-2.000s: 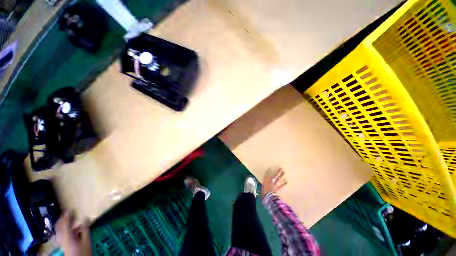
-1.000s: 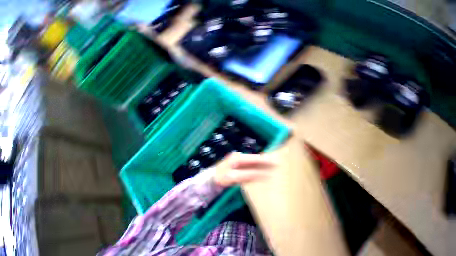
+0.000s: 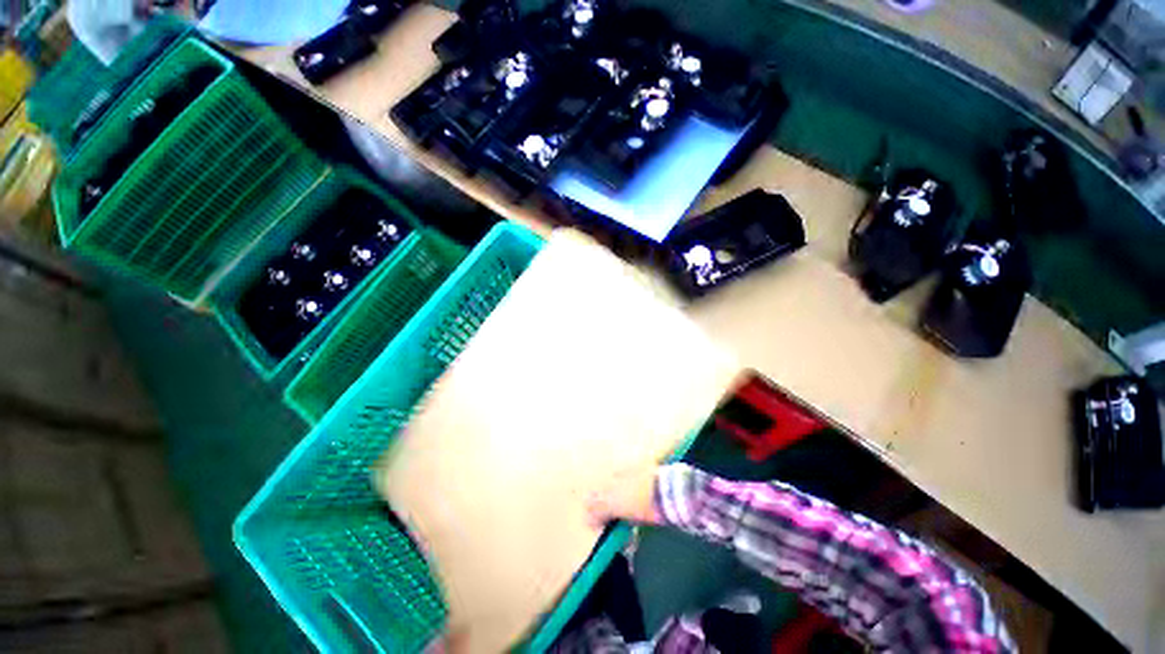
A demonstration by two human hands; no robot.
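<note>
A flat tan cardboard sheet (image 3: 549,396) lies tilted across the open green crate (image 3: 319,441) and hides much of its inside. My right hand (image 3: 626,496) is at the sheet's right edge, its fingers closed on it; the plaid sleeve comes in from the lower right. A small blurred bit of skin, seemingly my left hand (image 3: 452,635), shows at the sheet's bottom end, cut off by the picture's edge; its grip cannot be made out.
A black housing (image 3: 738,240) lies on the cardboard-covered bench (image 3: 830,345). Stacked black units (image 3: 575,96) with silver discs stand behind, by a pale blue sheet (image 3: 664,173). More units (image 3: 977,294) sit rightward. Another green crate (image 3: 192,166) and black units (image 3: 319,275) are at left.
The cardboard sheet has moved from the crate's right side to over the crate, covering the black units seen inside earlier. My right hand has come into view on its edge. The view has shifted.
</note>
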